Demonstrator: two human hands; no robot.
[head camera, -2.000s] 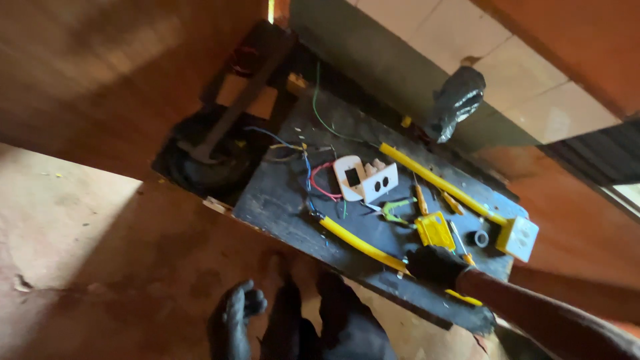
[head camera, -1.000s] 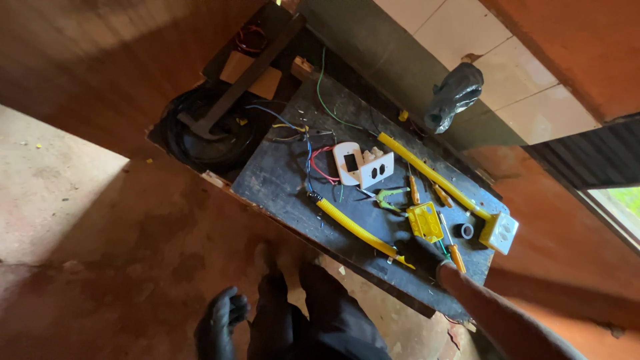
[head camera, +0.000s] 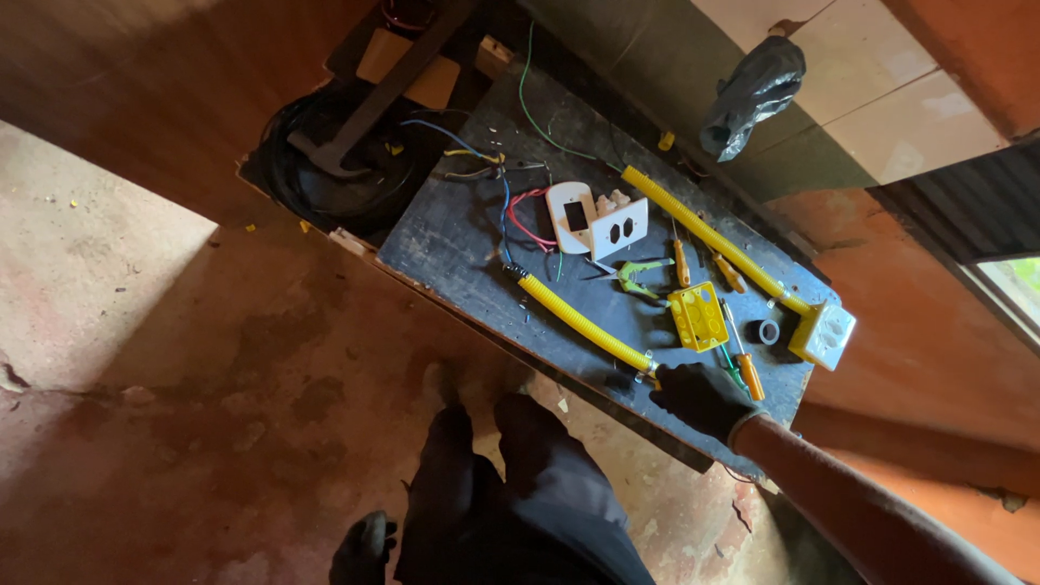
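Note:
My right hand (head camera: 705, 400), in a dark glove, reaches over the dark board. Its fingertips meet the lower end of a short yellow corrugated conduit (head camera: 581, 325) at a metal clamp; whether they grip it is unclear. Blue wire leaves the conduit's other end. My left hand (head camera: 363, 548), also gloved, hangs low beside my leg, fingers loosely curled, nothing visible in it. Above my right hand lie a yellow electrical box (head camera: 699, 317), an orange-handled screwdriver (head camera: 749, 375) and green-handled cutters (head camera: 638, 276). A white socket plate (head camera: 621, 229) leans near a white frame (head camera: 569, 218).
A longer yellow conduit (head camera: 703, 229) runs to a box with a white socket (head camera: 830, 335). A roll of tape (head camera: 764, 331) lies near it. A hammer (head camera: 333, 154) rests on coiled black cable (head camera: 284, 175) at left. A black plastic bag (head camera: 756, 93) hangs on the wall.
My right hand has come back to the short conduit's lower end, which showed uncovered one second ago. My left hand stays low beside my leg.

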